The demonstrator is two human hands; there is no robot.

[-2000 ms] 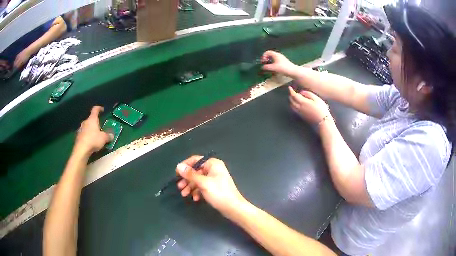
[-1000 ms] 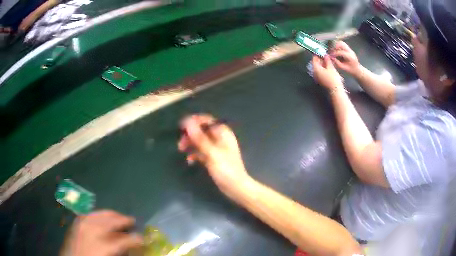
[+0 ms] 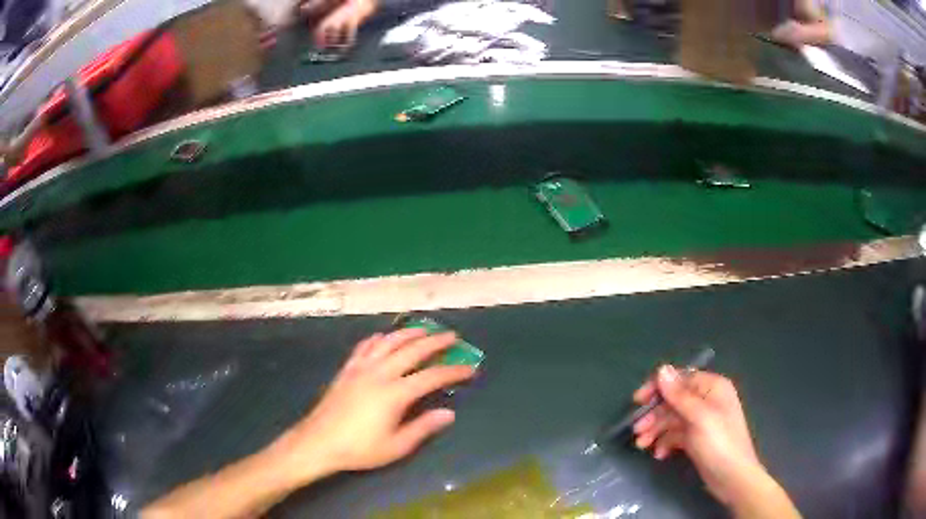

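Note:
My left hand lies over a phone assembly on the dark green bench. Its fingers hold the phone from above and hide part of its green face; the thumb is apart from it. My right hand holds dark tweezers like a pen, tips pointing down and left above the bench. The tips look free of tape, but blur makes this unsure. An amber-yellow tape sheet lies between my hands at the bottom edge, partly cut off.
Beyond the pale edge strip, the green conveyor belt carries several spaced phones, one at the middle. Across it are a person's hand, a glossy white pile and a brown board. Dark blurred items stand at the left.
The view has swung left, and the neighbour at the right is out of view. My left hand and its phone are now farther up the bench. My right hand still holds the tweezers.

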